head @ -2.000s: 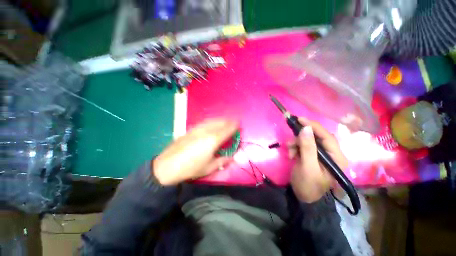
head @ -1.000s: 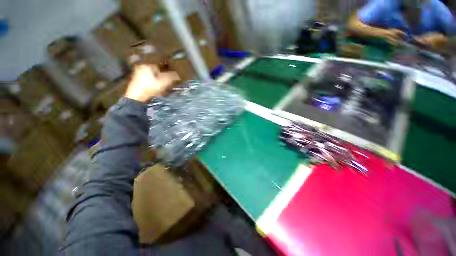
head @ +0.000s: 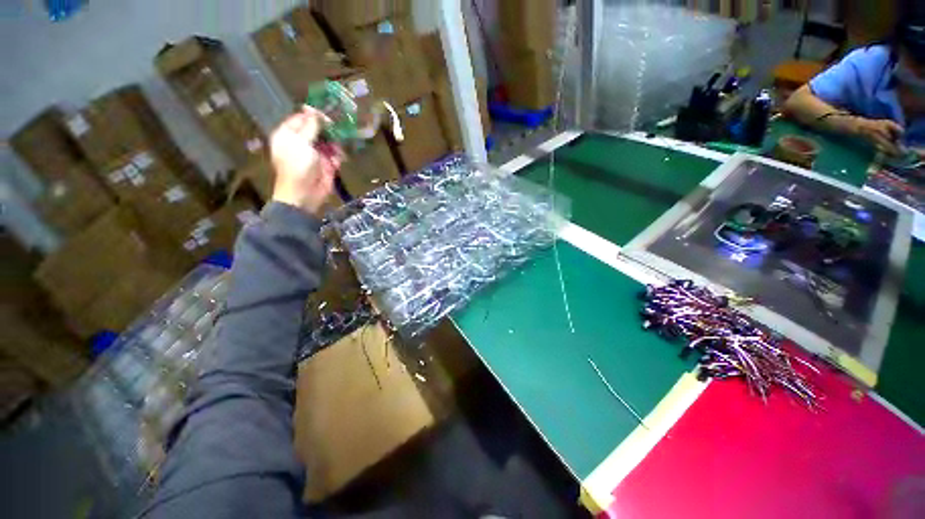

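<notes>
My left hand (head: 302,157) is raised at the upper left, above the far left corner of the blister tray, with its fingers closed on a green ring PCB (head: 340,114). A pale wire end sticks out to the right of the board. The clear blister tray (head: 446,238) lies at the bench's left end, its pockets filled with wired boards. The connector leads (head: 725,335) lie in a loose pile at the back edge of the pink mat (head: 781,456). My right hand is out of the picture.
An open cardboard box (head: 360,411) stands below the bench edge. More clear trays (head: 152,365) are at lower left. Stacked cartons (head: 132,162) line the back. A framed panel (head: 781,243) lies behind the wires. Thin strands hang over the green bench top (head: 548,355). Another person (head: 862,96) sits opposite.
The view has swung left from the pink mat to the blister tray. My left hand has moved from the mat to above the tray. My right hand and the soldering iron have left the picture.
</notes>
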